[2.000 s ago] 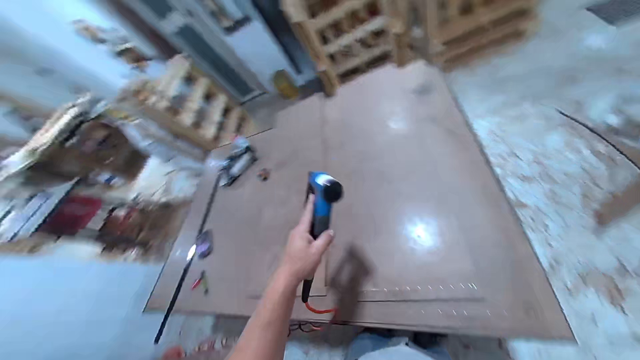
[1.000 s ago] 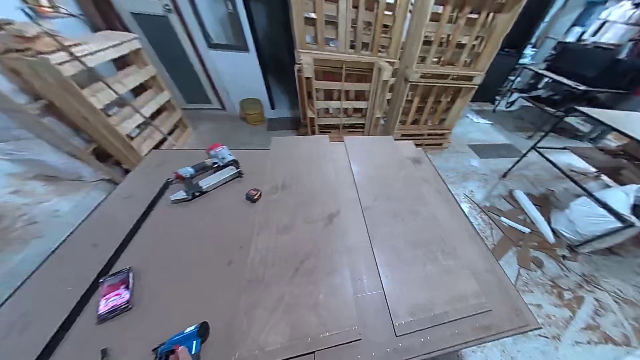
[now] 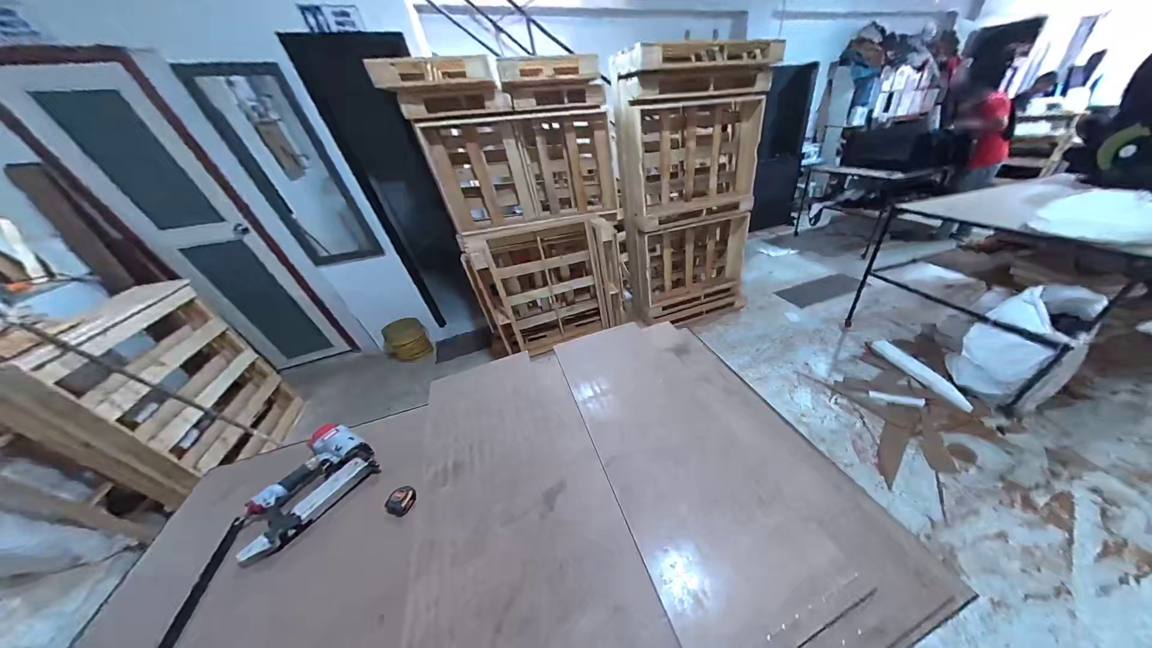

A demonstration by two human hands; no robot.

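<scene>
Neither of my hands shows in the head view. Brown sheets of board lie on the work surface, one long panel (image 3: 513, 504) beside another (image 3: 720, 468), with a narrow seam between them. A pneumatic nail gun (image 3: 310, 495) with a red cap rests on its side at the left. Its dark hose (image 3: 202, 580) runs toward the near left edge. Just right of the nail gun sits a small black tape measure (image 3: 400, 500). A row of small fasteners or holes is visible near the right panel's near end.
Wooden pallets (image 3: 531, 180) stand stacked behind the boards, with another pallet (image 3: 180, 369) at the left. A yellow round container (image 3: 407, 339) is on the floor. To the right are a metal-framed table (image 3: 999, 211), a white sack (image 3: 1026, 342), cardboard scraps and a person in red (image 3: 985, 135).
The view has swung upward. A hand holding a blue power tool, seen in both earlier frames, is now out of view, as is the phone.
</scene>
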